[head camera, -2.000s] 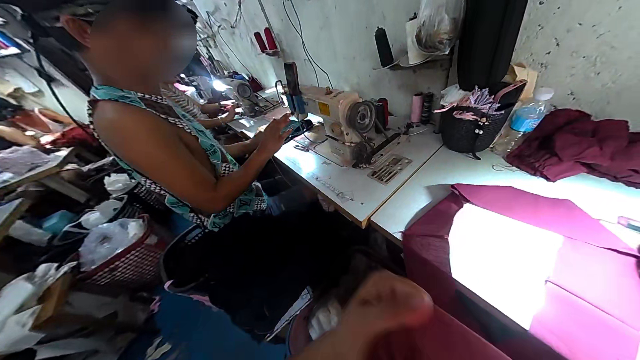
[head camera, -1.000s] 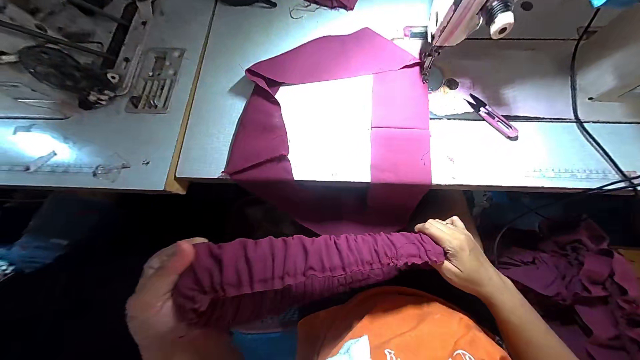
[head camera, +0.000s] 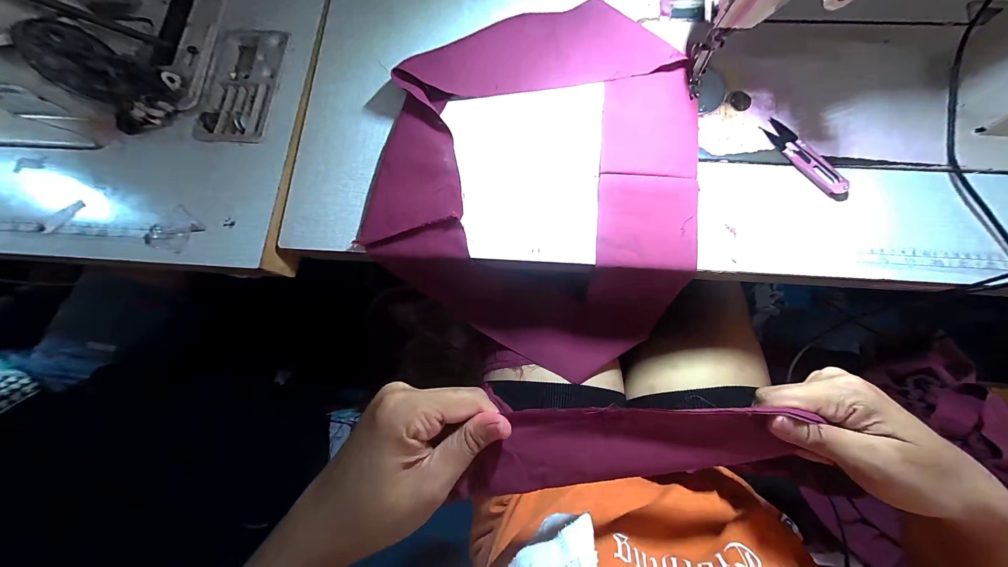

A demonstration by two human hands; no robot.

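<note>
My left hand [head camera: 429,441] pinches one end of a maroon fabric piece [head camera: 630,449], and my right hand [head camera: 846,441] grips its other end. Between them the cloth is drawn out flat over my lap, with a black band [head camera: 693,396] along its upper side. Beyond my hands, a loop of maroon fabric strip [head camera: 650,213] lies on the white sewing table, its near part hanging over the edge in a point. The loop's far right corner is at the needle area of a sewing machine [head camera: 705,55]. Pink thread snips [head camera: 811,161] lie right of that.
A second table with another machine [head camera: 102,63] and a small parts tray [head camera: 244,87] stands at the left. A black cable [head camera: 954,118] runs down the right side. Maroon cloth [head camera: 961,402] is heaped low at the right. The table's front edge [head camera: 787,277] crosses above my lap.
The view has swung from a person at the neighbouring machine down to my own table. The cloth between my hands was gathered a second ago and is now stretched flatter.
</note>
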